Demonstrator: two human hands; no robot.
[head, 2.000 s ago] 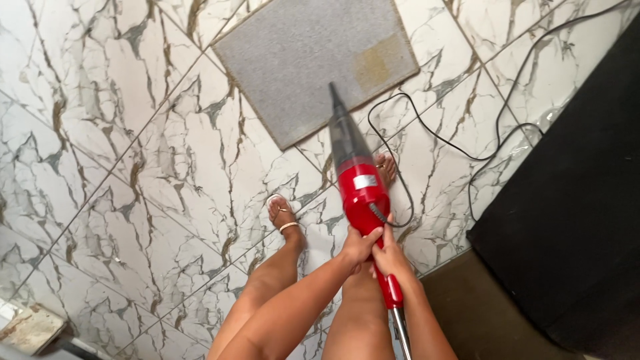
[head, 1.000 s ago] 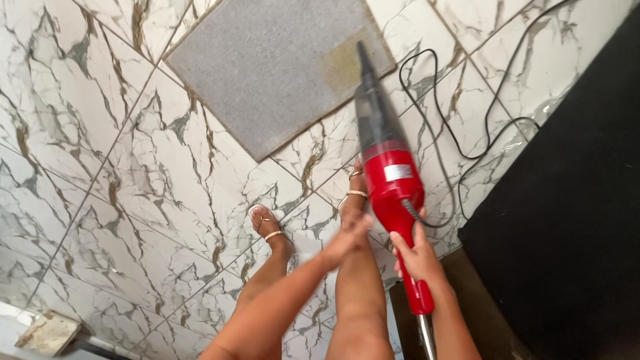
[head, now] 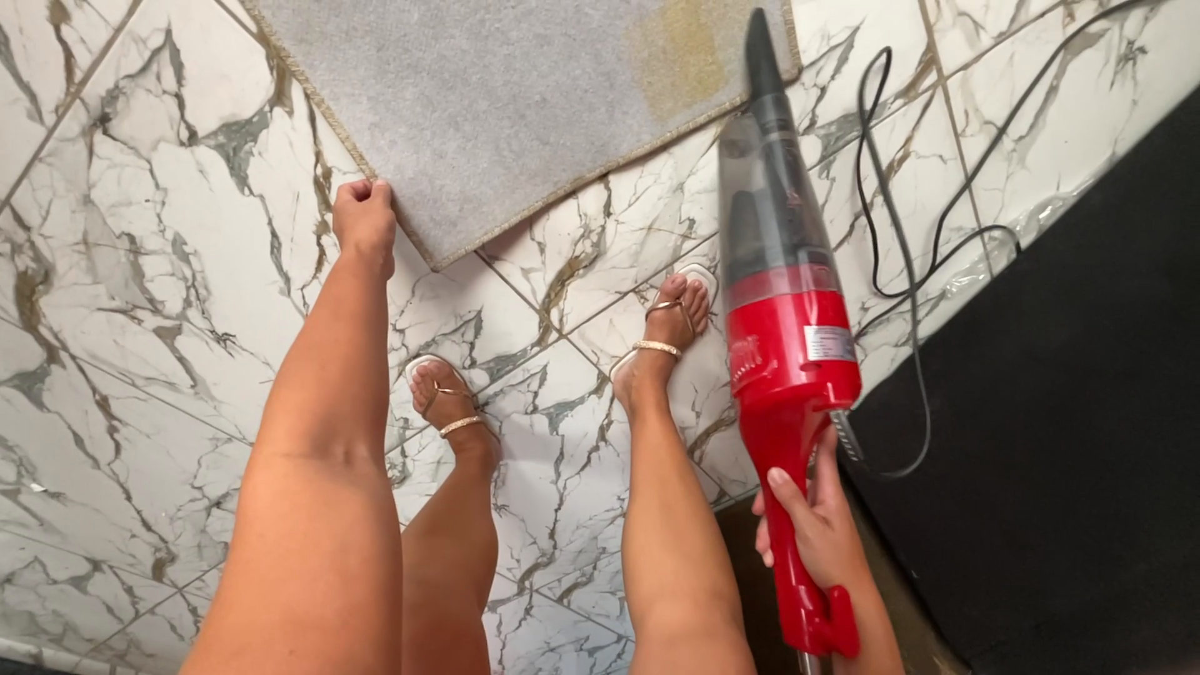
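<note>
My left hand (head: pixel 366 220) pinches the left edge of a grey mat (head: pixel 497 103) near its closest corner. The mat has a bound rim and a yellowish patch at upper right. My right hand (head: pixel 814 525) is wrapped around the handle of a red stick vacuum cleaner (head: pixel 792 347). Its clear dust cup and dark crevice nozzle (head: pixel 764 56) point away from me, the tip over or beside the mat's right edge. A cord leaves the vacuum's body by my right hand.
Black cord (head: pixel 975 169) loops over the marble-patterned floor tiles (head: pixel 169 281) on the right. A large black object (head: pixel 1059 422) fills the lower right, with clear plastic (head: pixel 1022 234) along its edge. My sandalled feet (head: pixel 450 403) stand between my arms.
My left hand has left the vacuum's handle, where it was two seconds ago, and moved left to take hold of the mat's edge. My right hand still holds the vacuum.
</note>
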